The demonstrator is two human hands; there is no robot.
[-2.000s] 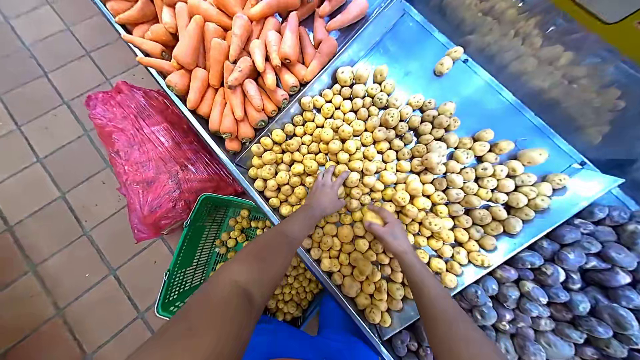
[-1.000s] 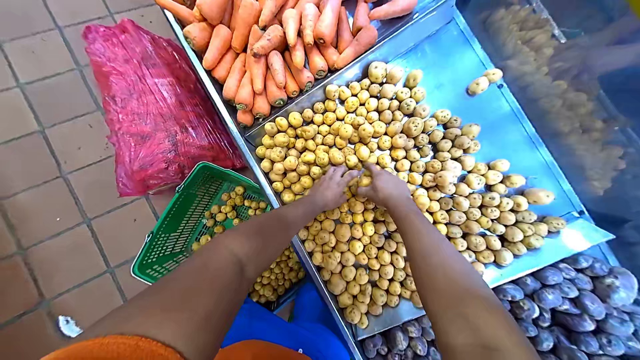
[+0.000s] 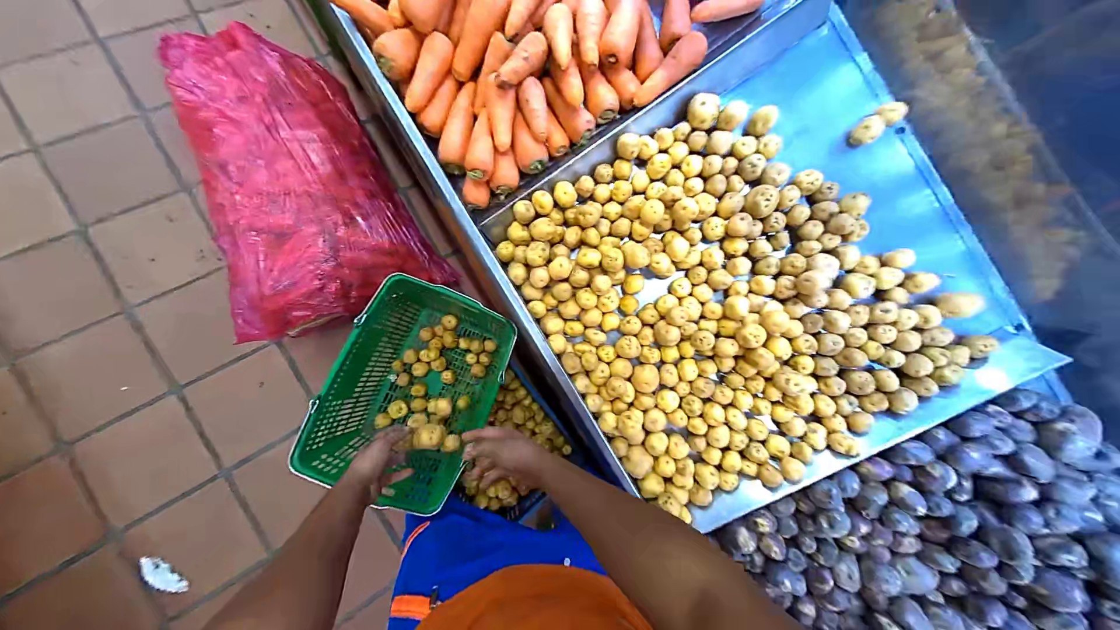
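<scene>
Both my hands are over the near end of a green plastic basket (image 3: 337, 420) holding small yellow potatoes (image 3: 435, 336). My left hand (image 3: 381, 464) has its fingers apart at the left side of a few potatoes (image 3: 429, 437). On their right, my right hand (image 3: 503, 457) reaches in over the basket's edge. These potatoes lie between the two hands; whether the hands carry them or they rest in the basket is unclear. To the right, many more potatoes (image 3: 674, 332) lie spread in a metal display bin (image 3: 927, 166).
Carrots (image 3: 525, 79) fill the bin above. Dark purple produce (image 3: 980, 499) lies at the lower right. A red plastic sack (image 3: 271, 184) stands on the tiled floor (image 3: 140, 350). Another container of potatoes (image 3: 525, 416) sits beside the basket, against the bin's metal edge (image 3: 560, 376). A white scrap (image 3: 164, 575) lies on the floor.
Both hands have moved left from the potatoes in the metal bin to the green basket. A bare patch of metal now shows among the bin's potatoes.
</scene>
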